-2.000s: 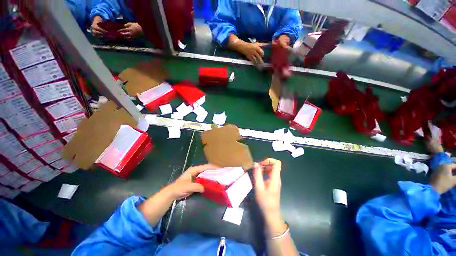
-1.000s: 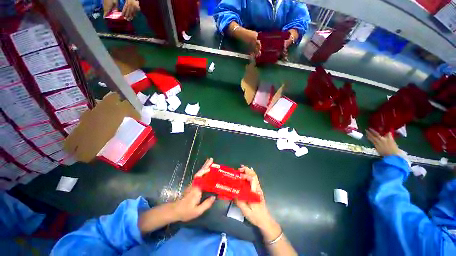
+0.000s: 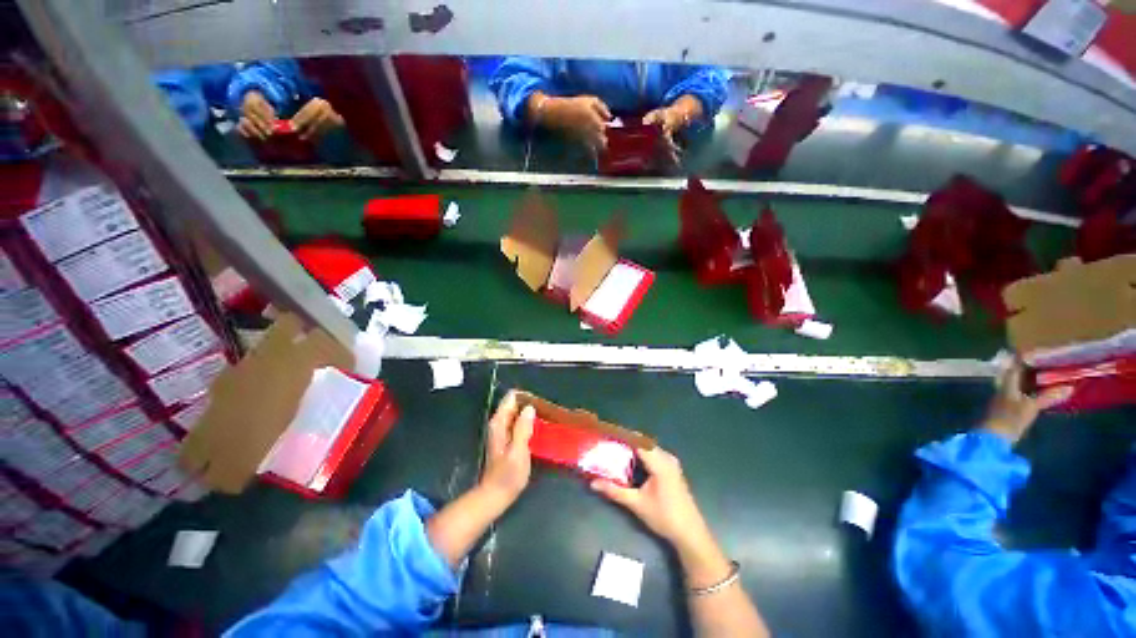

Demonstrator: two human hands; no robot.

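Note:
A small red carton (image 3: 576,450) is held between both hands above the dark bench, its long red side up and a thin brown cardboard edge along its far side. My left hand (image 3: 510,446) grips its left end. My right hand (image 3: 657,489) grips its right end, with a shiny whitish patch beside the fingers. What lies inside the carton is hidden. A white paper square (image 3: 618,578) lies on the bench just below the hands.
An open red carton (image 3: 329,433) with a brown flap stands at left, before stacked cartons (image 3: 115,312). Beyond the pale rail (image 3: 573,357), a green belt (image 3: 473,293) carries red cartons and dark red pouches. Another worker's arm (image 3: 997,499) is at right; others work opposite.
The carton was open with its flap raised, then closed with its printed red face up; now it is tilted, its long side showing. Belt items have moved left. The right neighbour now holds an open carton.

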